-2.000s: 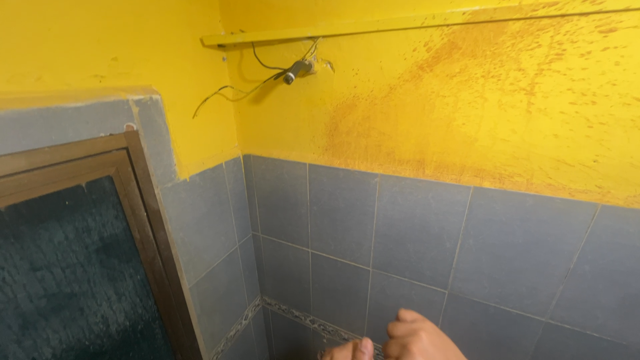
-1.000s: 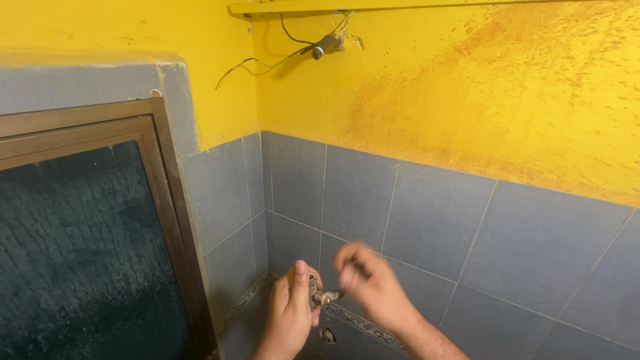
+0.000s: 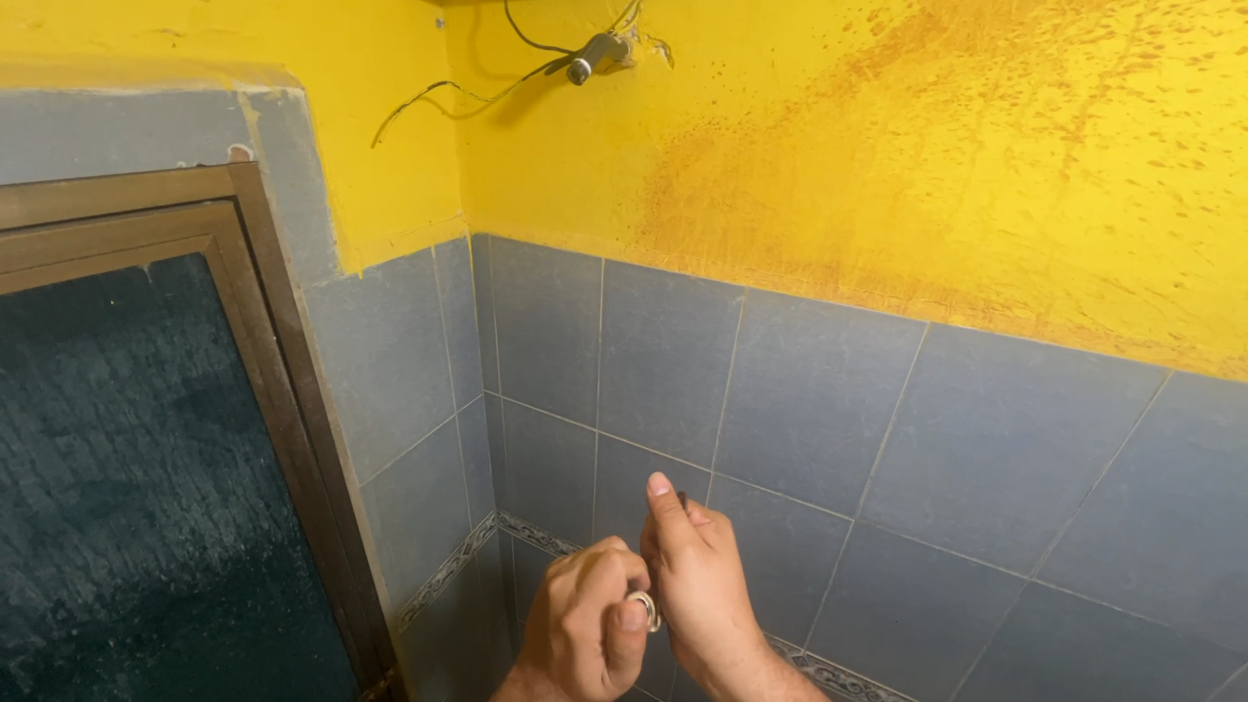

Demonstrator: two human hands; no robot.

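Observation:
My left hand [image 3: 590, 619] is closed around a small metal fitting [image 3: 644, 610], whose round, ring-like end shows by the thumb. Pressed close against it on the right is my right hand [image 3: 697, 585], thumb pointing up, with a bit of something dark between its thumb and fingers. Most of what the two hands hold is hidden by the fingers. Both hands are low in the view, in front of the tiled corner.
Above, a dark pipe stub [image 3: 585, 66] with loose wires [image 3: 429, 90] sticks out of the yellow wall [image 3: 829, 166]. Blue-grey tiles [image 3: 809, 380] cover the lower wall. At left stands a brown-framed door or window [image 3: 283, 390] with a dark pane.
The hands have come together; a second ago they were apart, with the metal fitting showing between them. The right hand has turned so its thumb points up.

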